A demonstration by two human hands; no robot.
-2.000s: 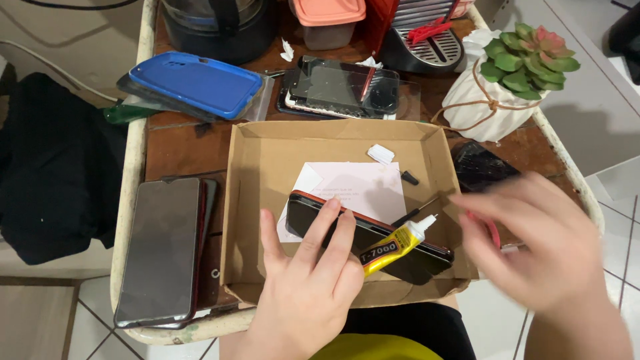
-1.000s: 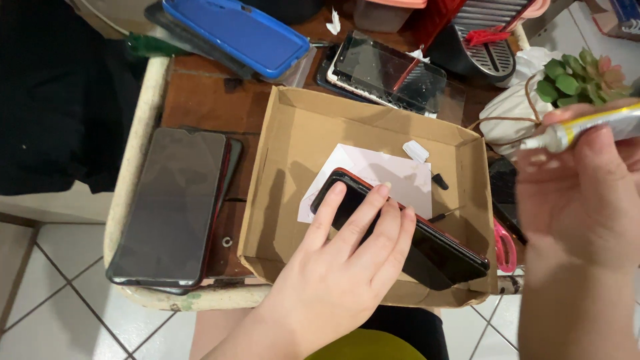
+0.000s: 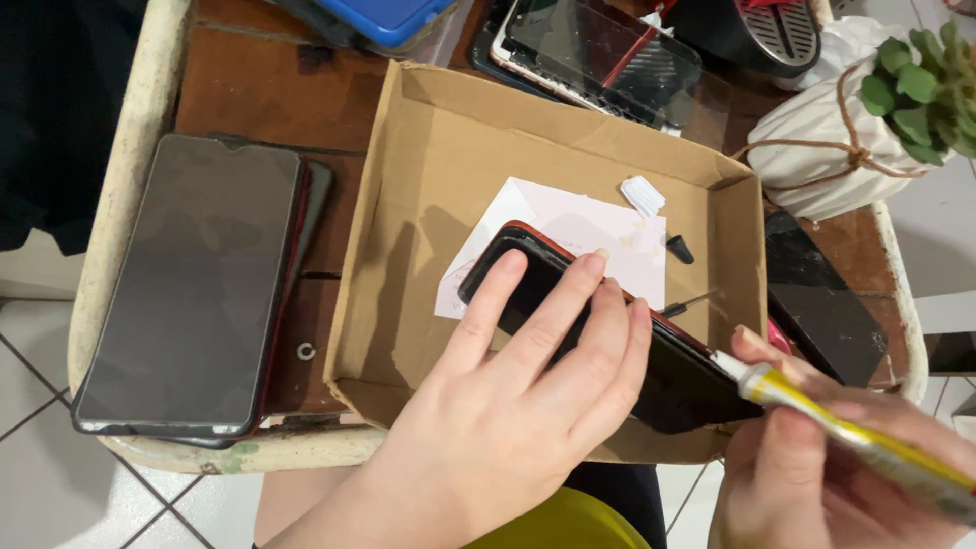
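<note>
A black smartphone with a red frame point(image 3: 686, 381) lies tilted over a shallow cardboard box point(image 3: 427, 152). My left hand point(image 3: 526, 389) rests on its dark face, fingers spread across it and fingertips near the upper long edge. My right hand point(image 3: 808, 450) holds a yellow and silver glue tube point(image 3: 846, 427), whose white nozzle tip is at the phone's long edge near the lower right end. Under the phone is a folded pale paper point(image 3: 595, 229). A small black cap point(image 3: 679, 249), a white ribbed piece point(image 3: 643, 196) and a thin black-handled tool point(image 3: 675, 309) lie in the box.
Stacked phones point(image 3: 191, 282) lie left of the box, beside a small white ring point(image 3: 306, 351). Behind it are cracked phone screens point(image 3: 602, 61) and a blue case point(image 3: 389, 15). To the right stand a potted succulent in a white pot point(image 3: 816, 152) and another dark phone point(image 3: 820, 297).
My right hand has brought the glue tube from the upper right down to the phone's edge. Two seconds ago the tube lay on the phone. The view has moved closer.
</note>
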